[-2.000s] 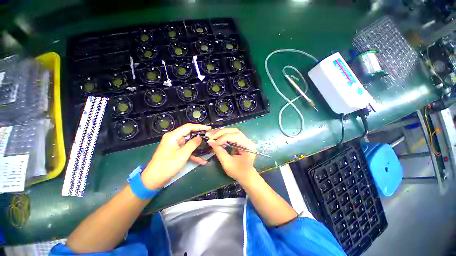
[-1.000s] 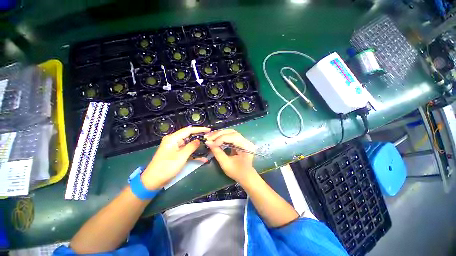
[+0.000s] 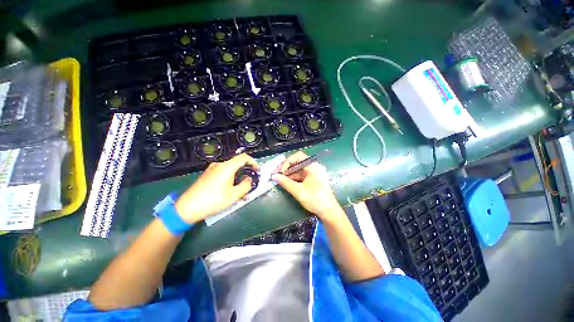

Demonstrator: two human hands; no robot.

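Observation:
My left hand [image 3: 217, 188] holds a small black round unit [image 3: 246, 180] between thumb and fingers, low over a plain white strip [image 3: 234, 212]. My right hand [image 3: 306, 186] grips dark tweezers [image 3: 302, 165] like a pen, a short way right of the unit, with the tip over the strip's upper end. The tips are too small to tell if they hold anything. A large black tray [image 3: 217, 157] of round units with yellow-green centres lies just beyond my hands. Several thin white pieces [image 3: 211, 84] lie on it.
A white strip with dark marks [image 3: 108, 179] lies at the tray's left. A yellow bin [image 3: 77, 135] holds clear packs, far left. Right are a white control box [image 3: 428, 104], a handpiece [image 3: 381, 110] on a looped cord, a spool [image 3: 470, 75], a second black tray [image 3: 434, 239] and a blue stool [image 3: 483, 210].
My right hand has moved slightly away from the unit, and the tweezers now point back toward the strip. My left hand still holds the unit, and more of the white strip shows.

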